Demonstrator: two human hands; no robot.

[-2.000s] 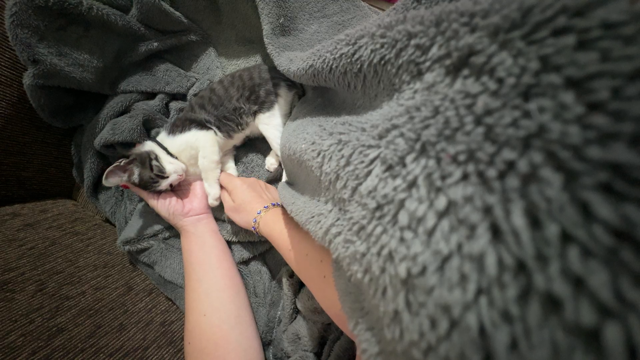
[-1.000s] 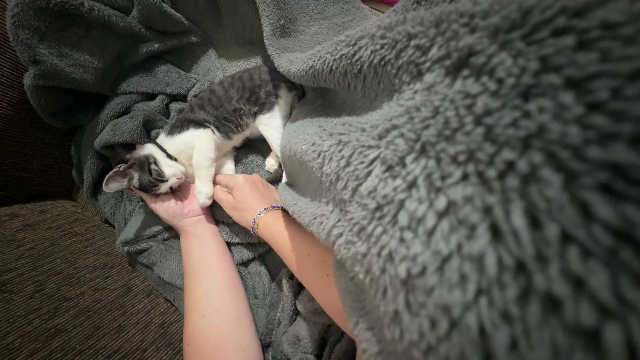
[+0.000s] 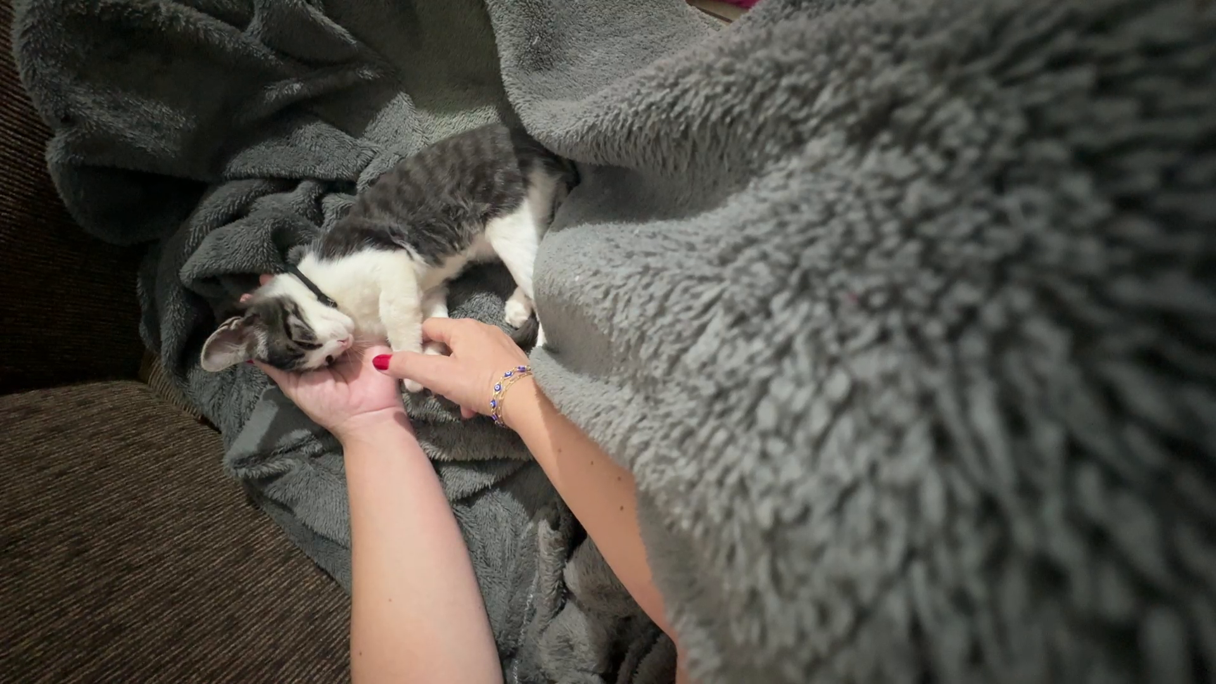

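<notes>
A grey tabby and white kitten (image 3: 432,209) with a dark collar (image 3: 312,287) lies on its side on a rumpled grey fleece blanket (image 3: 285,465). Its head rests in my left hand (image 3: 342,389), palm up, with the fingers mostly hidden beneath the head. My right hand (image 3: 461,366) is around a white front paw, its thumb with a red nail lying across the foreleg. A chain bracelet with blue beads (image 3: 503,391) circles my right wrist. The kitten's tail end is partly hidden by the raised blanket.
A large raised fold of the fluffy grey blanket (image 3: 855,332) fills the right side and covers part of my right forearm. Brown ribbed sofa upholstery (image 3: 142,532) shows at the left and lower left. A bit of pink (image 3: 741,3) shows at the top edge.
My right thumb now lies across the kitten's foreleg with its red nail in view; one second ago that nail was not visible. The kitten and my left hand stay nearly in place.
</notes>
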